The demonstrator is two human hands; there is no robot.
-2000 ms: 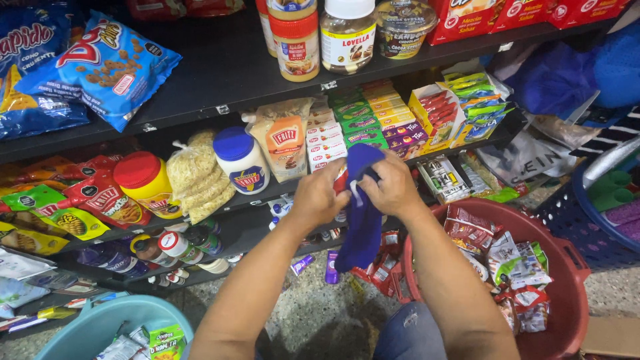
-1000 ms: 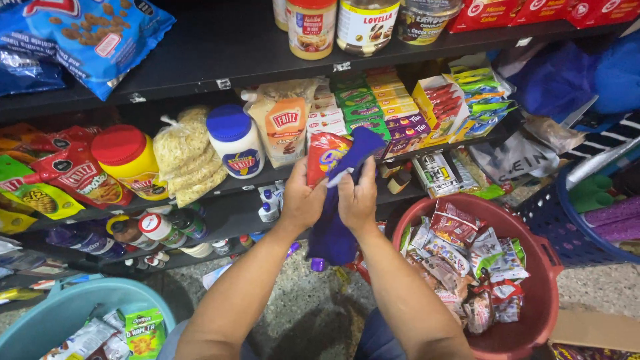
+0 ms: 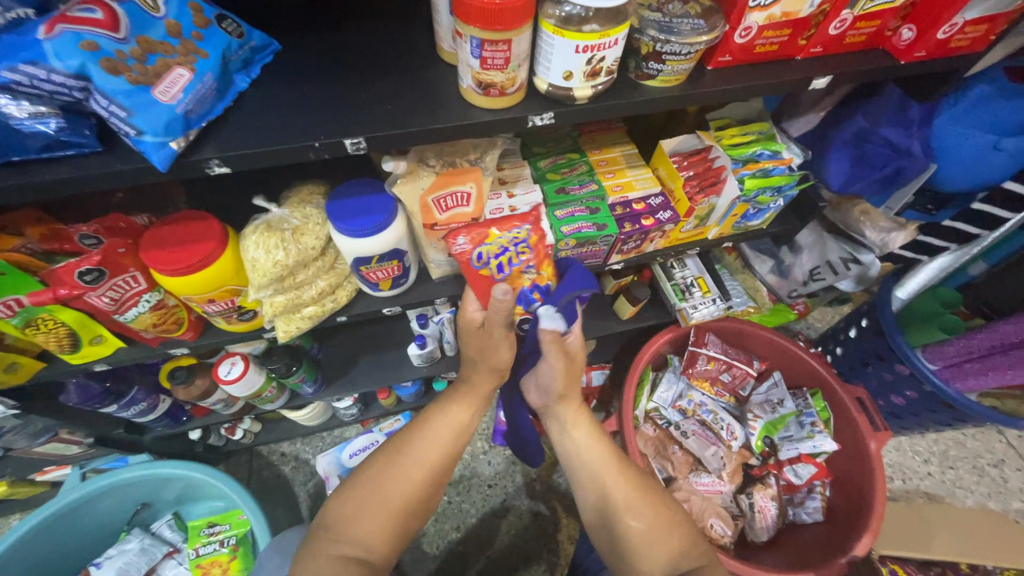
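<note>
My left hand (image 3: 490,340) grips the lower left edge of a red snack bag (image 3: 504,250), which is upright in front of the shelf. A dark blue cloth (image 3: 530,392) is bunched in my right hand (image 3: 556,360), against the bag's right side, and its end hangs down between my forearms. A small white patch shows on the cloth by the right thumb. To the lower right, a red plastic tub (image 3: 868,472) holds many small snack packets (image 3: 708,432).
A teal tub (image 3: 232,488) with snack packets stands at lower left. Black shelves (image 3: 432,112) carry jars, pouches and boxes of dessert mix (image 3: 580,212). At right are a blue perforated basket (image 3: 856,360) and a cardboard piece (image 3: 952,532) on the floor.
The red bag, mostly hidden behind the cloth and hands two seconds ago, now shows its front. The cloth has moved to the bag's right side.
</note>
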